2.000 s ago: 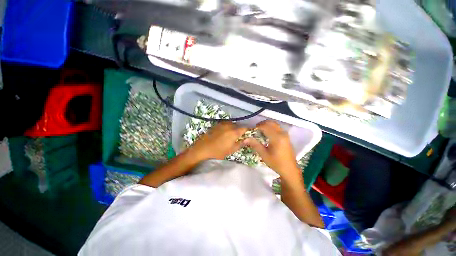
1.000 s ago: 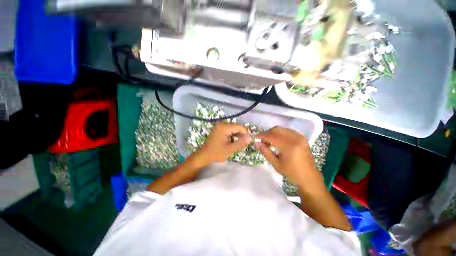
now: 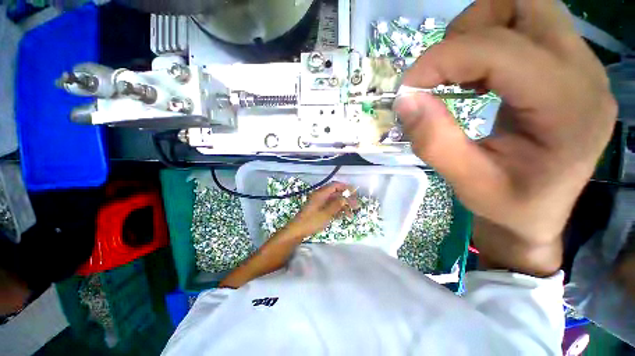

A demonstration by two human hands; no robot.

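My right hand (image 3: 515, 118) is raised large at the right, thumb and finger pinching a small white component (image 3: 404, 94) with a thin dark stem at the right end of the silver assembly fixture (image 3: 324, 94). My left hand (image 3: 331, 208) is low over the lap tub (image 3: 411, 201), fingers bent near a small white piece; whether it grips the piece is unclear. White and green pieces (image 3: 348, 229) are heaped in the lap tub. The large tub (image 3: 376, 10) with loose white-headed, green-stemmed pieces (image 3: 411, 35) is partly hidden behind my right hand.
A steel bowl feeder (image 3: 257, 17) stands behind the fixture, an actuator (image 3: 150, 94) at its left. A blue tray (image 3: 63, 97) is at the left. A black cable (image 3: 244, 197) loops over the lap tub. Green crates (image 3: 174, 229) and a red stool-like object (image 3: 129, 229) are below.
My right hand has risen from the lap tub to the fixture's right end. My left hand has stayed over the lap tub. The view has shifted, showing more of the machine.
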